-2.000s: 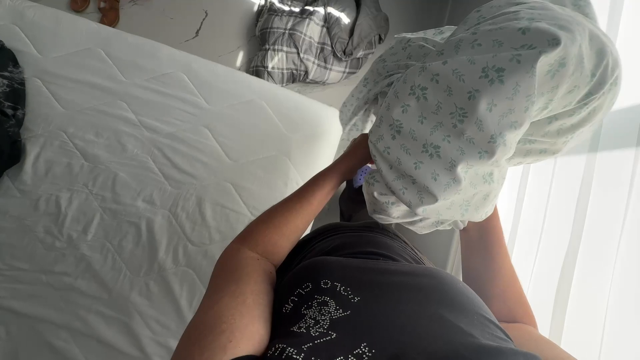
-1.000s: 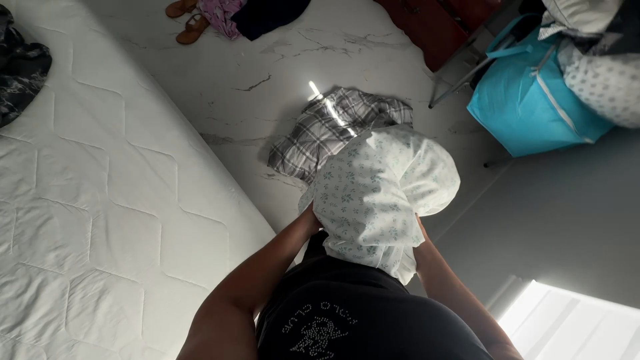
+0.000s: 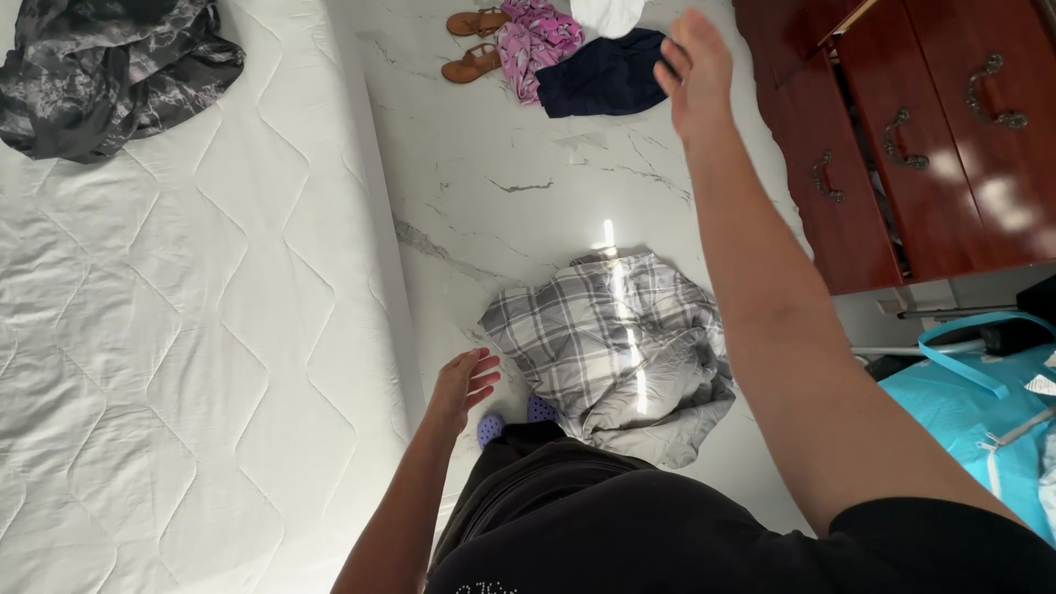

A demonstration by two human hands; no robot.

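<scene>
My right hand (image 3: 700, 74) is stretched far forward over the floor, fingers apart and holding nothing, slightly blurred. Just beyond its fingertips a white cloth (image 3: 609, 15) shows at the top edge, only partly in view. Navy fabric (image 3: 606, 74) lies to the left of that hand, beside a pink patterned cloth (image 3: 536, 49). My left hand (image 3: 469, 384) hangs low near the mattress side, its fingers loosely spread and bare of any object. To its right a grey-and-white plaid cloth (image 3: 569, 322) lies crumpled on the floor by my purple clogs (image 3: 540, 408).
A white quilted mattress (image 3: 289, 330) fills the left, with a dark patterned cloth (image 3: 124, 82) on it. Brown sandals (image 3: 472, 64) lie on the marbled floor (image 3: 495, 181). At right stand a reddish wooden drawer unit (image 3: 899, 132) and a turquoise bag (image 3: 949, 404).
Both hands held the pale leaf-patterned cloth; they have let go of it and moved apart. My right arm now reaches forward. The view has shifted.
</scene>
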